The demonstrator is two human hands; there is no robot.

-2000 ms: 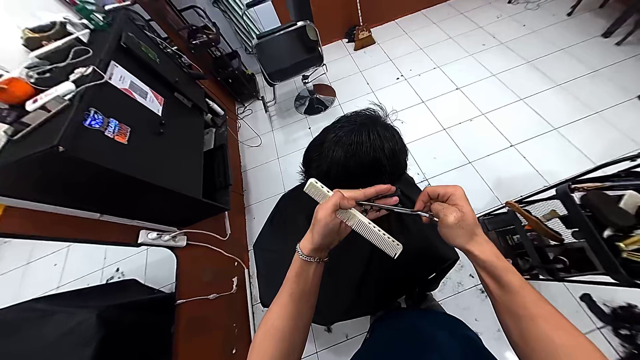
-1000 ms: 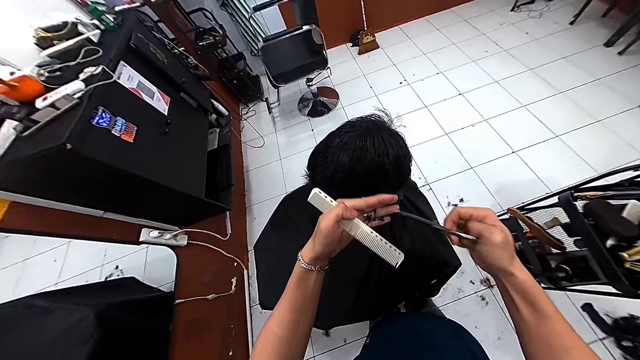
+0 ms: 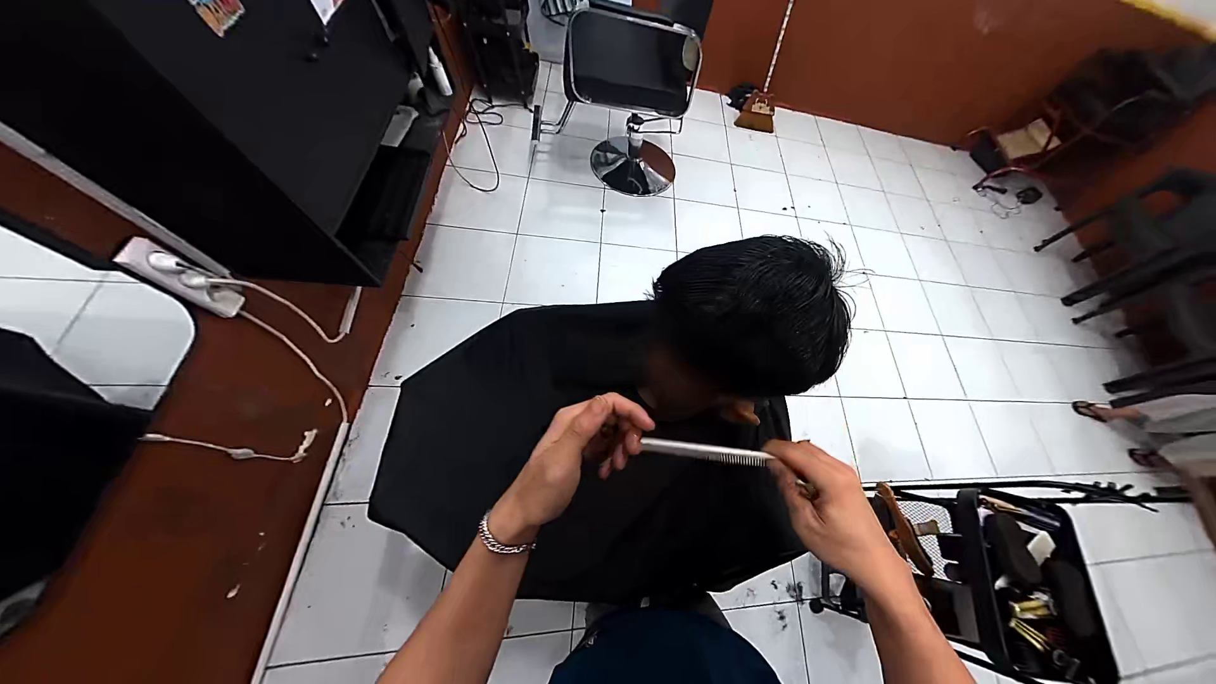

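A person with short black hair (image 3: 760, 313) sits below me, head bent, draped in a black barber's cape (image 3: 494, 408). In front of the cape, near the person's ear, my right hand (image 3: 822, 494) grips one end of a white comb (image 3: 708, 451), which lies nearly level. Something metallic, perhaps the scissors, shows between that hand's fingers. At the comb's other end is my left hand (image 3: 589, 442), its fingers curled; whether it holds the comb cannot be told. A chain bracelet (image 3: 502, 539) is round my left wrist.
Right of me stands a black trolley (image 3: 997, 570) with brushes and clips. A black counter (image 3: 247, 123) and a white power strip (image 3: 180, 275) with cables are on the left. Beyond are a salon chair (image 3: 632, 85) and a broom (image 3: 757, 109). Another person's sandalled foot (image 3: 1102, 411) shows at far right.
The comb has passed from a slant in my left hand to lying level with one end in my right hand. The scissors no longer show clearly. The view has shifted.
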